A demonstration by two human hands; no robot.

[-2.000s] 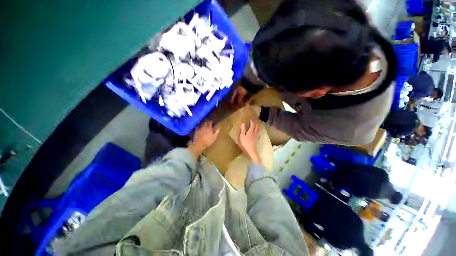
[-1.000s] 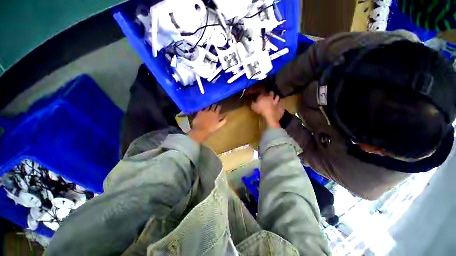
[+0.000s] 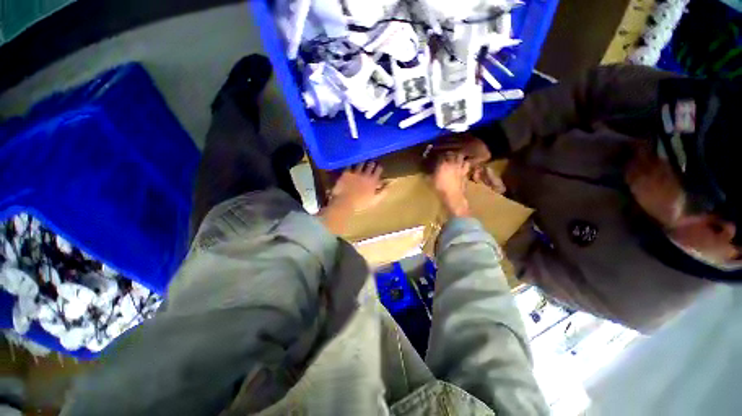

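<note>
A brown cardboard carton (image 3: 399,213) lies in front of me, partly under the near edge of a blue bin (image 3: 358,150). The bin holds a heap of white camera housings (image 3: 415,69) with thin sticks and black wires. My left hand (image 3: 354,188) lies on the carton's left part, fingers apart and pointing at the bin. My right hand (image 3: 452,180) is on the carton's right part, beside another person's hands; its fingertips are partly hidden, so its grip is unclear.
A person (image 3: 594,179) in a brown jacket and dark cap bends in from the right. A large blue bin (image 3: 98,162) stands at the left, beside another with white round parts and black leads (image 3: 73,292). A blue stool (image 3: 397,288) shows below the carton.
The view has shifted, so the bin of housings appears further right. My hands have stayed on the cardboard. The other person has moved to the right edge, and a cardboard flap now shows beside my right hand.
</note>
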